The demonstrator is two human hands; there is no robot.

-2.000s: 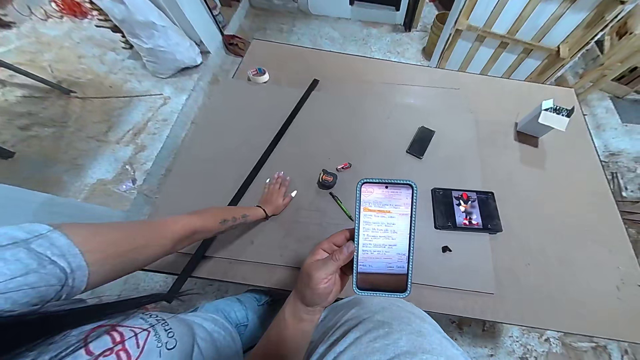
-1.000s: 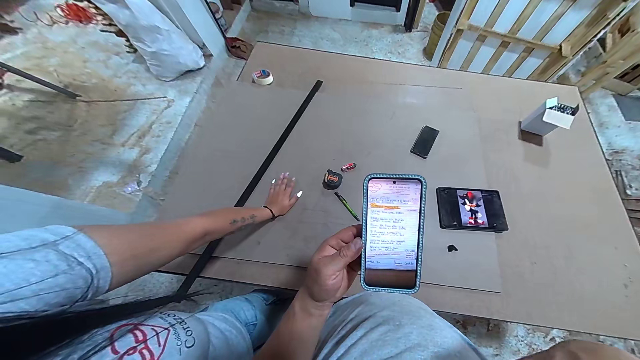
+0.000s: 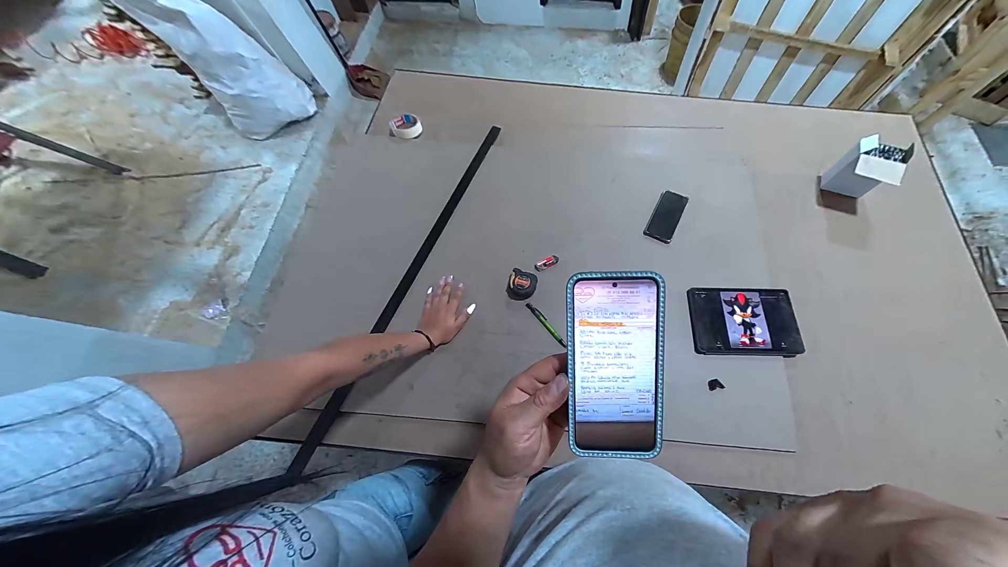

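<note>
My left hand (image 3: 524, 417) holds up a smartphone in a beaded light-blue case (image 3: 617, 441), its lit screen showing a document with writing. At the bottom right edge is my right hand (image 3: 874, 526), partly cut off; its fingertips are hidden. A tape measure (image 3: 521, 284), a small red item (image 3: 546, 263) and a green pen (image 3: 545, 324) lie left of the phone. To its right are a black tablet-like device (image 3: 707, 323) with a cartoon figure on its screen and a small black piece (image 3: 716, 384). A dark phone (image 3: 666, 216) lies farther back on the board.
A co-worker's hand (image 3: 445, 312) rests flat on the large brown board (image 3: 866, 354), beside a long black strip (image 3: 441, 220). A tape roll (image 3: 405, 126) lies at the back left, an open white box (image 3: 858, 172) at the back right. A wooden slatted frame (image 3: 787, 51) stands behind.
My right hand has risen farther into view at the bottom right; two seconds ago it was not visible. My left hand still holds the phone, and the co-worker's hand stays on the board.
</note>
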